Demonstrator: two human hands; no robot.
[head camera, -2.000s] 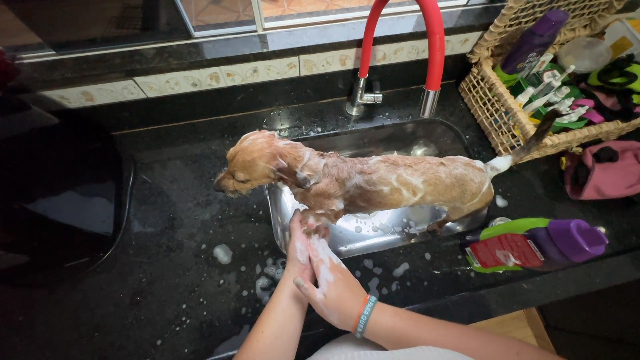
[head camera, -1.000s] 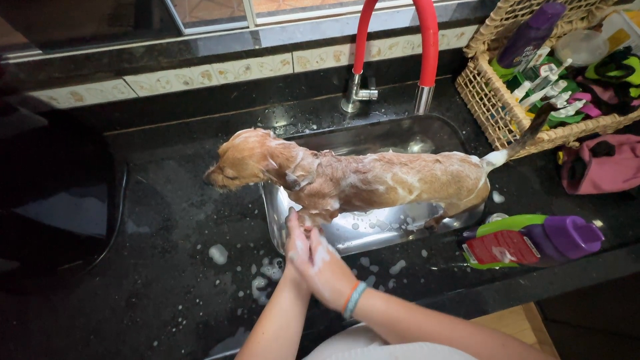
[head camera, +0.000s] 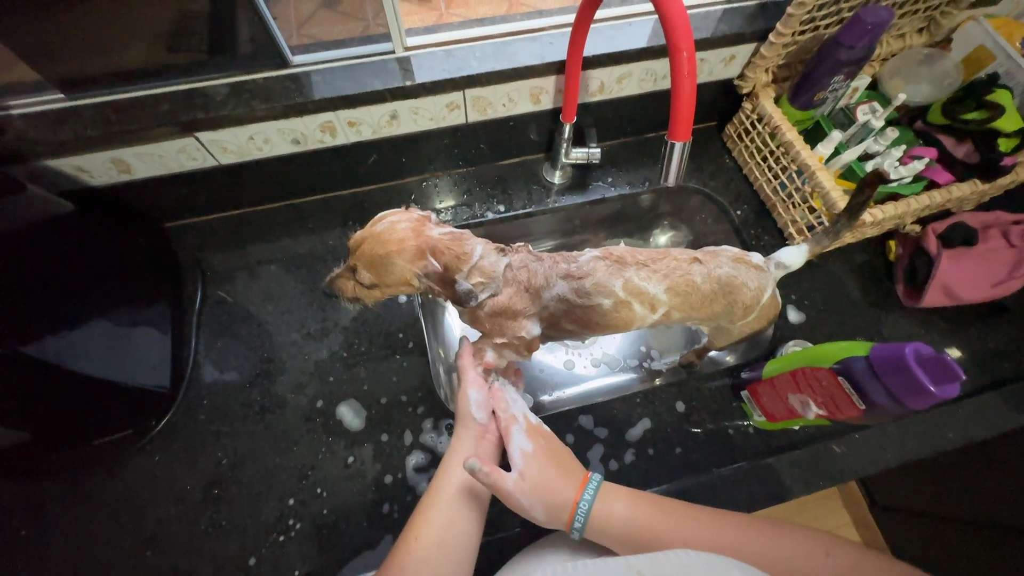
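Note:
A wet, soapy tan dog (head camera: 624, 288) stands in a stainless steel sink (head camera: 560, 392), its head over the counter at the left. My left hand (head camera: 478, 408) and my right hand (head camera: 532, 460), both lathered, are pressed around one of its front legs at the near rim of the sink. The paw is mostly hidden between my palms. A wristband (head camera: 586, 504) circles my right wrist. A purple and green bottle (head camera: 856, 384) with a red label lies on the counter to the right. Above the sink's back edge arches a faucet with a red hose (head camera: 680, 72).
An open wicker basket (head camera: 768, 168) at the back right holds a purple bottle (head camera: 840, 60), several small white-capped items and cloths. Beside it lies a pink fabric item (head camera: 960, 260). A dark glossy object (head camera: 88, 320) takes up the left side. Foam spots dot the black counter (head camera: 280, 480).
My two hands stay together at the dog's front leg, with small shifts of the fingers. The dog has kept nearly the same stance.

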